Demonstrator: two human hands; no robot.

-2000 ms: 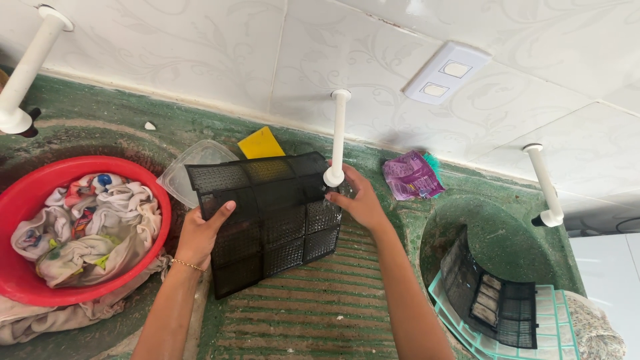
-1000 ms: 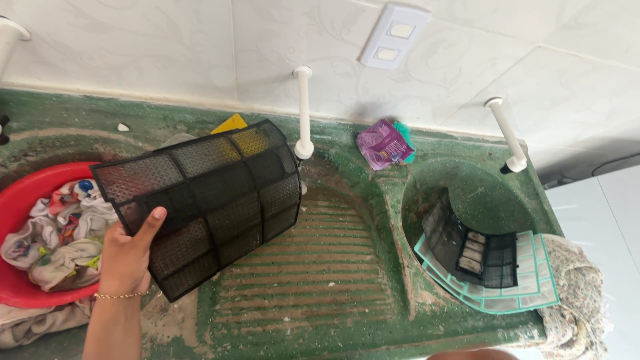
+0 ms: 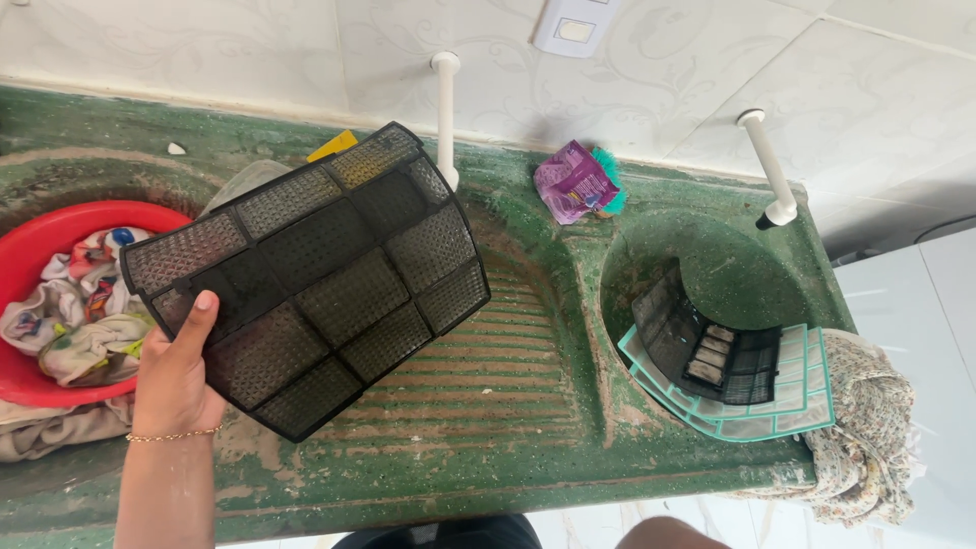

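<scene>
My left hand (image 3: 179, 374) grips the lower left corner of a black mesh air filter (image 3: 328, 274), its thumb on the face. The curved filter is held tilted above the ribbed washboard (image 3: 488, 381) of a green stone laundry sink. My right hand is out of view. At the right, a smaller black filter (image 3: 701, 343) with pale inserts rests on several teal-framed mesh filters (image 3: 808, 389), which lean over the rim of the round basin (image 3: 717, 259).
A red tub (image 3: 99, 213) of wet clothes stands at the left. White pipes (image 3: 447, 114) come from the tiled wall. A purple packet (image 3: 576, 183) and teal scrubber (image 3: 610, 171) lie on the back ledge. Patterned cloth (image 3: 865, 427) hangs over the right edge.
Two seconds ago both my hands were on the black filter; now only the left holds it, and the right has left the view. The filter has been turned to show its broad face.
</scene>
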